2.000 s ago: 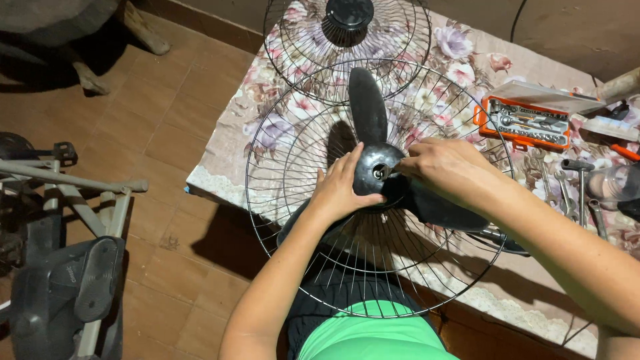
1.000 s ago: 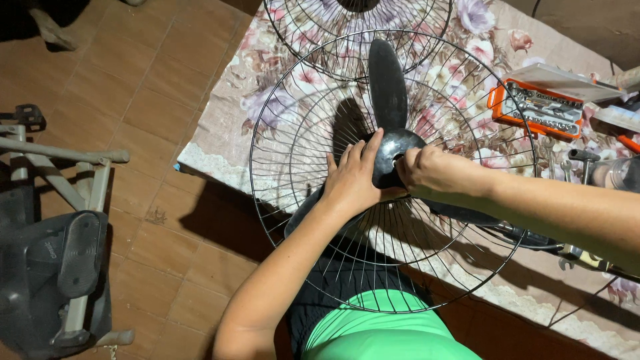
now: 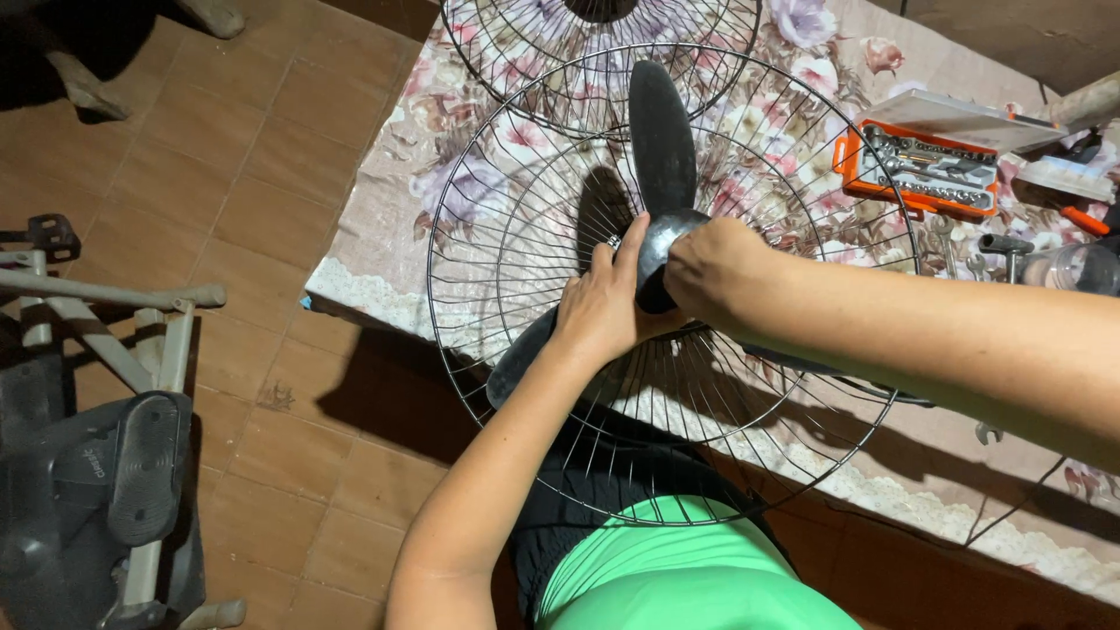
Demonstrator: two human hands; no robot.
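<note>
A black three-bladed fan propeller (image 3: 662,131) sits in front of a round wire fan guard (image 3: 435,254) at the table's edge. My left hand (image 3: 604,302) grips the left side of the propeller's hub (image 3: 658,245), its fingers spread along it. Over the hub's centre my right hand (image 3: 722,267) is closed; whatever its fingers pinch is hidden beneath them. Beyond, a second wire fan guard (image 3: 472,74) with a dark round centre lies on the flowered tablecloth.
An orange socket set case (image 3: 949,206) lies open at the right. Near it are wrenches (image 3: 945,245), a T-handled tool (image 3: 1011,249) and a clear jar (image 3: 1063,267). On the tiled floor at left stands a metal frame with a pedal (image 3: 144,468).
My right hand has closed over the hub's centre, which showed a hole two seconds ago. My left hand stays on the hub's left side.
</note>
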